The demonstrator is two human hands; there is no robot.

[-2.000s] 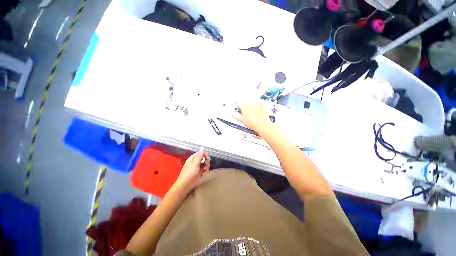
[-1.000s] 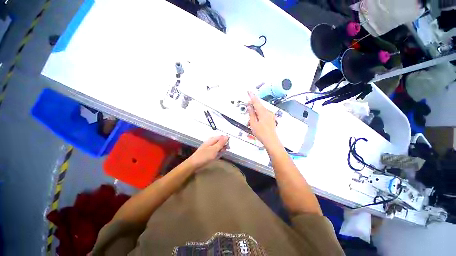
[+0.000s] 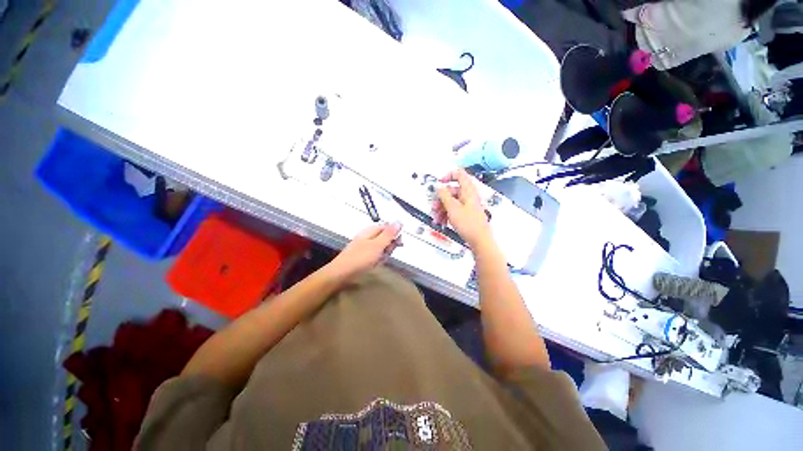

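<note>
A white sewing machine (image 3: 515, 231) stands on the long white table. My right hand (image 3: 461, 210) is over the machine, its bent fingers at small metal parts beside the pale blue motor-like cylinder (image 3: 491, 154). Whether it holds anything is hidden by the fingers. My left hand (image 3: 373, 244) is at the table's front edge, thumb and fingertips close together; a small thing between them cannot be made out. Black thread snips (image 3: 369, 203) lie just beyond my left hand. Small metal thread parts (image 3: 327, 169) are further left.
A black hanger (image 3: 456, 72) lies at the back. Dark thread cones (image 3: 588, 77) stand at the back right, near black strips (image 3: 607, 169). Another machine (image 3: 662, 324) is at the right. A red stool (image 3: 225, 266), a blue crate (image 3: 123, 189) and dark-red fabric (image 3: 132, 374) are at the lower left.
The view has shifted. My left hand has risen from beside my lap to the table's front edge. My right hand stays over the machine, its fingers now more bent.
</note>
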